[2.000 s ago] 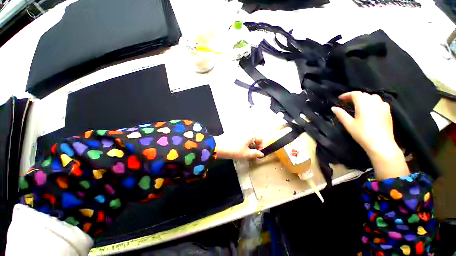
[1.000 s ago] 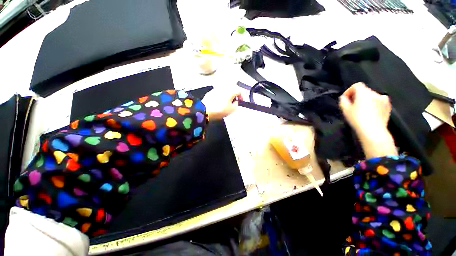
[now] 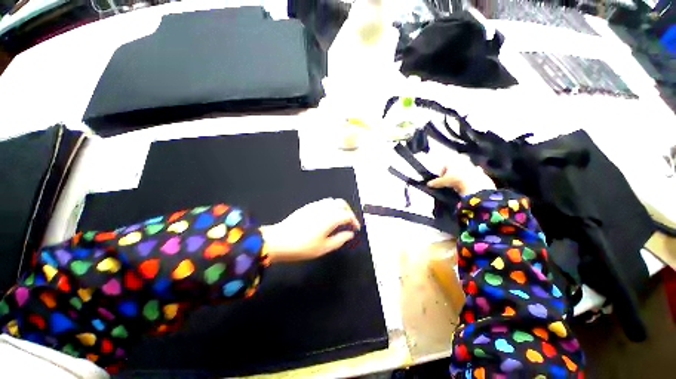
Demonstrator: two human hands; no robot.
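Note:
A black notched panel (image 3: 222, 174) lies flat in front of me, partly under my left sleeve. My left hand (image 3: 315, 231) is over its right part, fingers bent and a little apart, with nothing visible in it. One end of a narrow black strip (image 3: 404, 215) lies just right of those fingers; its other end runs to the tangled pile of black straps (image 3: 511, 159). My right hand (image 3: 461, 178) is at the pile's left side, its fingertips closed on a thin black strip (image 3: 413, 159). The yellow-orange glue bottle (image 3: 445, 274) is mostly hidden behind my right sleeve.
A thick stack of black panels (image 3: 207, 66) stands beyond the board (image 3: 419, 318). Black layers (image 3: 26, 185) lie at the left. A white container (image 3: 350, 137) and a green-tipped item (image 3: 407, 104) stand beyond the panel. Black fabric (image 3: 454, 52) lies farther back.
My left hand has let go of the strip and moved down over the panel. My right hand has moved left to the loose strip ends, its sleeve now covering much of the bottle. The view has shifted.

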